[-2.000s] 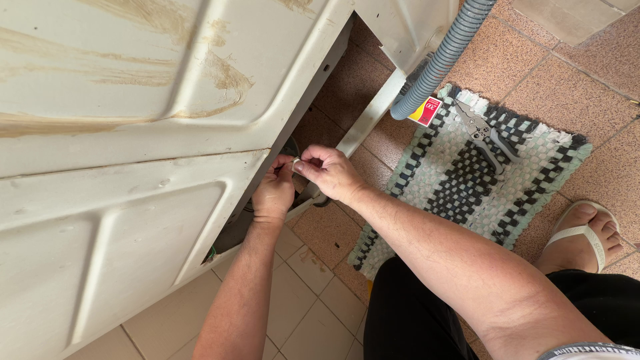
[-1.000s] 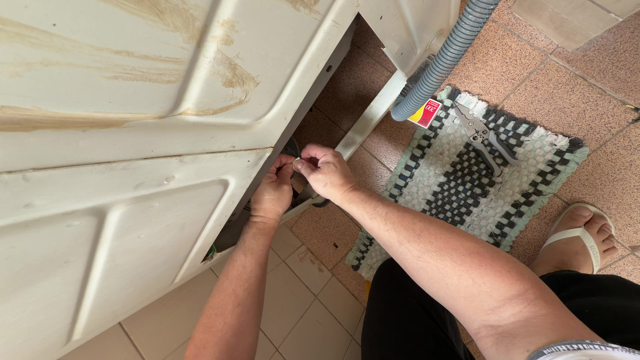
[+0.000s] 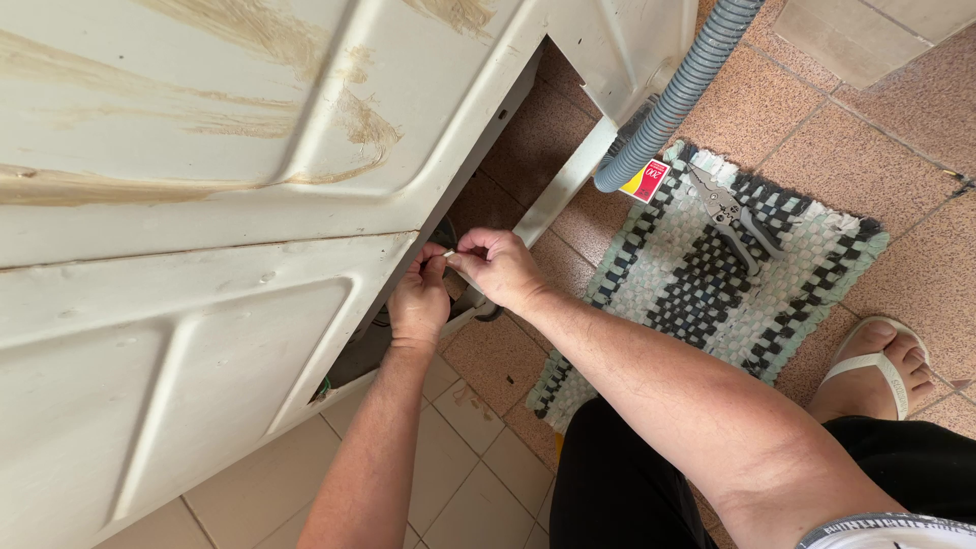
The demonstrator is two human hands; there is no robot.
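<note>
At the opening in a white metal appliance panel (image 3: 206,221), my left hand (image 3: 421,301) and my right hand (image 3: 499,268) meet fingertip to fingertip. Between them they pinch a small whitish piece (image 3: 449,254), too small to identify. A dark, thin part behind the fingers is mostly hidden inside the opening. To the right, a grey corrugated hose (image 3: 682,91) comes down beside the panel's edge. Grey-handled wire-stripping pliers (image 3: 728,213) lie on a woven black, white and green rag rug (image 3: 686,297). A red and yellow box (image 3: 646,181) rests at the rug's edge beside the hose.
A pale metal strip (image 3: 568,179) borders the opening's lower right side. Green wire (image 3: 323,387) shows at its lower corner. Speckled reddish floor tiles (image 3: 900,130) surround the rug, with beige tiles (image 3: 473,480) below. My sandalled foot (image 3: 884,370) is at the right.
</note>
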